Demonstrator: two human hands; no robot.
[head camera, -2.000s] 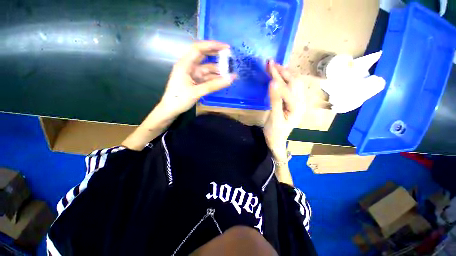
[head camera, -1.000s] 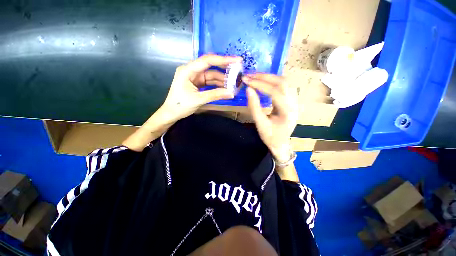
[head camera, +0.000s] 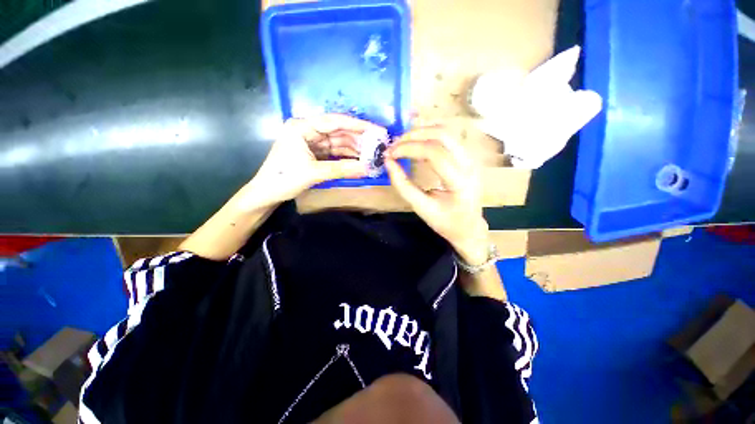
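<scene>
My left hand (head camera: 310, 161) holds a white toothed gear wheel (head camera: 370, 151) with a dark centre between thumb and fingers. The wheel stands on edge over the near part of the small parts tray (head camera: 401, 58). My right hand (head camera: 439, 178) has its thumb and index fingertips at the dark centre of the wheel. Whether they pinch a small part is too small to tell. The tray holds small dark parts (head camera: 339, 106) and a pale shiny cluster (head camera: 375, 51) at its far end.
The tray lies on a cardboard mat (head camera: 451, 54) over a dark green bench (head camera: 124, 124). A crumpled white cloth (head camera: 542, 124) lies on the right beside a round tub, mostly covered. Further right, a large blue bin (head camera: 600, 141) holds a clear wheel (head camera: 671, 178). Cartons stand below.
My right hand has come from over the tray to the wheel and stays there. The wheel has turned slightly, showing more of its dark centre. The view has shifted, so tray and bin appear further left.
</scene>
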